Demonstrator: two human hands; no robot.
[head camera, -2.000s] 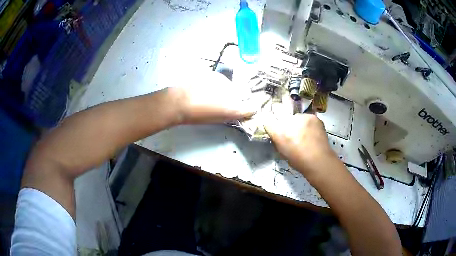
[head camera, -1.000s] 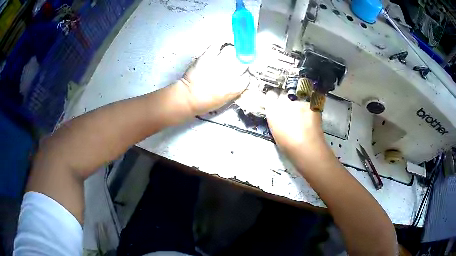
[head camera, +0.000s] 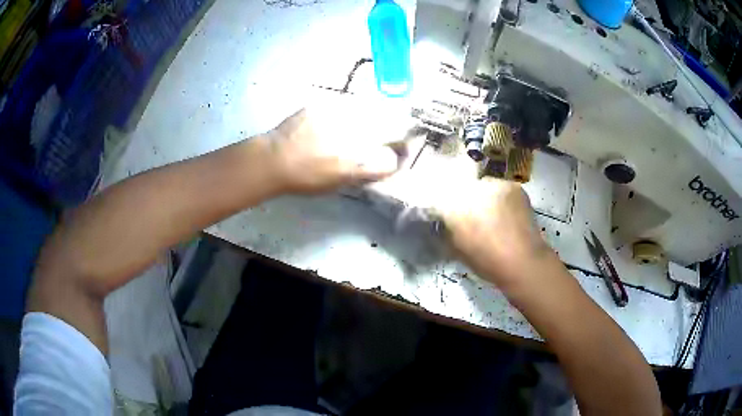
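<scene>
A pale cloth piece (head camera: 411, 191) lies bunched between my hands in front of the needle area (head camera: 435, 126); glare hides most of its outline. My left hand (head camera: 342, 150) is on its left side, fingers curled and pointing right, washed out by the light. My right hand (head camera: 484, 215) is on its right side, just below the two brass tension knobs (head camera: 506, 150), its fingertips blurred. Both hands appear to hold the cloth. The off-white sewing machine (head camera: 569, 89) stands at the upper right, with "brother" on its arm.
The blue lamp head (head camera: 390, 53) hangs just above and behind the needle area. Thread snips (head camera: 607, 268) lie right of my right hand. A blue basket (head camera: 106, 97) stands left of the white table (head camera: 195, 122). The table's chipped front edge (head camera: 366, 292) runs below my hands.
My left hand has drawn back slightly from the lamp, its fingers more curled. My right hand has shifted a little down and right, away from the needle. The cloth between them has moved toward me.
</scene>
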